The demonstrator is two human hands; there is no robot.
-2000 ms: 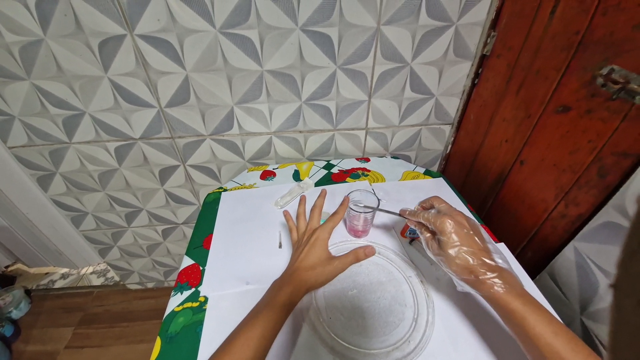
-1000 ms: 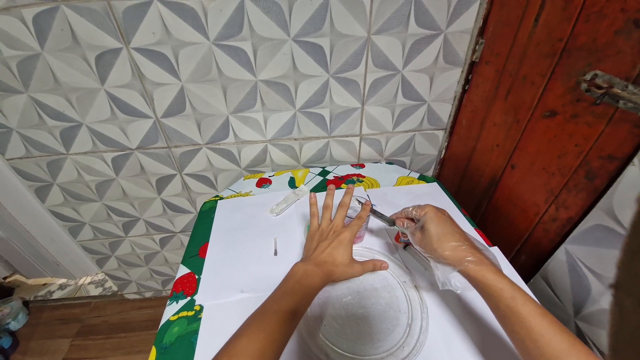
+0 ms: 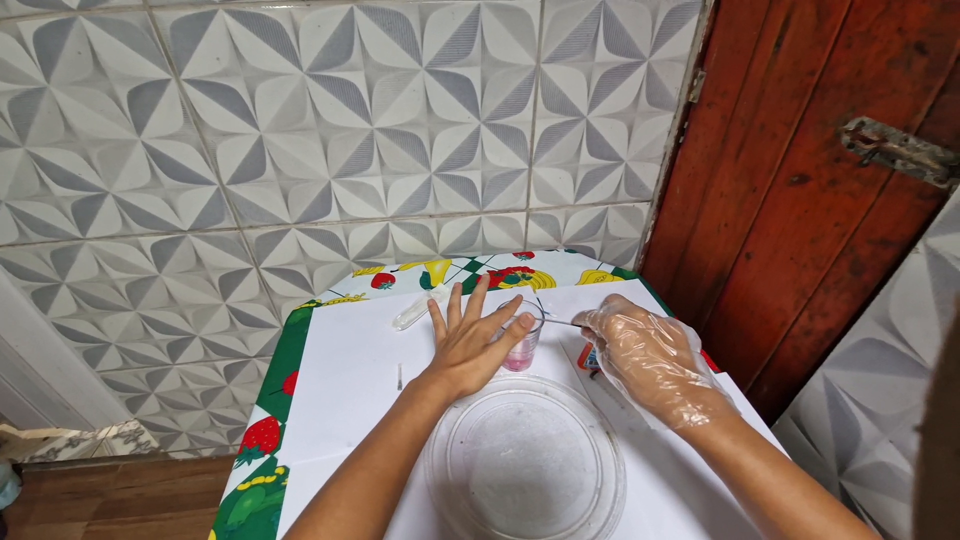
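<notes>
My bare left hand [image 3: 472, 341] is spread, its thumb and index finger at the near side and rim of a clear cup [image 3: 519, 352] with pink liquid low inside. A clear plastic glove covers my right hand [image 3: 645, 356], which pinches a thin dark tool [image 3: 562, 322] whose tip reaches the cup's rim; its kind cannot be told. Just in front of the cup lies a round clear lid or plate [image 3: 525, 457]. Partly hidden by my right hand is a small red and blue labelled item [image 3: 589, 358].
White paper sheets [image 3: 345, 360] cover a fruit-print tablecloth [image 3: 259, 442]. A clear wrapped item [image 3: 418, 309] lies behind my left hand, a small thin piece [image 3: 400, 376] to its left. Beyond the table stand a tiled wall [image 3: 375, 135] and a red wooden door [image 3: 780, 187].
The dark tool, above the cup and tilted a second ago, now lies nearly level at its rim. My left thumb has moved from beside the round plate up to the cup.
</notes>
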